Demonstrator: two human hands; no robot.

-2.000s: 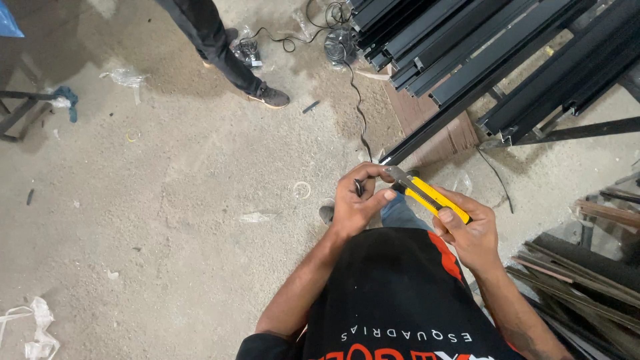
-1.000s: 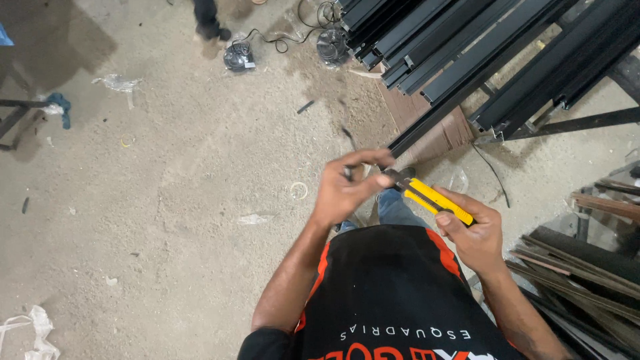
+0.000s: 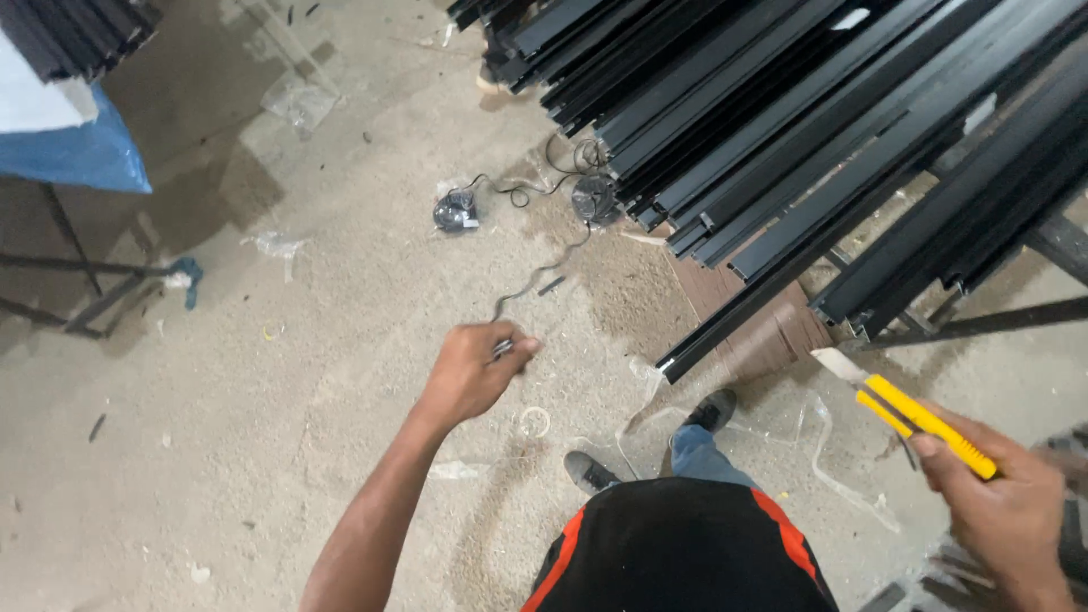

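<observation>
My left hand (image 3: 484,365) is closed around the end of a thin dark strip (image 3: 544,270), which runs up over the floor to a plastic-wrapped coil (image 3: 595,201) beside the profile ends. A small shiny piece shows between its fingers, too blurred to name. On the right, my right hand (image 3: 994,493) grips a yellow utility knife (image 3: 931,425) with its blade out, pointing up and left. Between the hands, the end of a long black metal profile (image 3: 722,331) juts from the stack.
Black metal profiles (image 3: 765,127) lie on a dark metal stand (image 3: 986,327) at the upper right. Brown cardboard (image 3: 756,331) is beneath them. Another wrapped coil (image 3: 456,210) sits on the concrete floor. At left stand metal legs (image 3: 93,268) under blue plastic (image 3: 76,157). Offcuts (image 3: 960,578) lie lower right.
My hands, close together at the knife before, are now far apart, the left out to the left and the right to the right. The other person's leg has gone from view. The view has shifted.
</observation>
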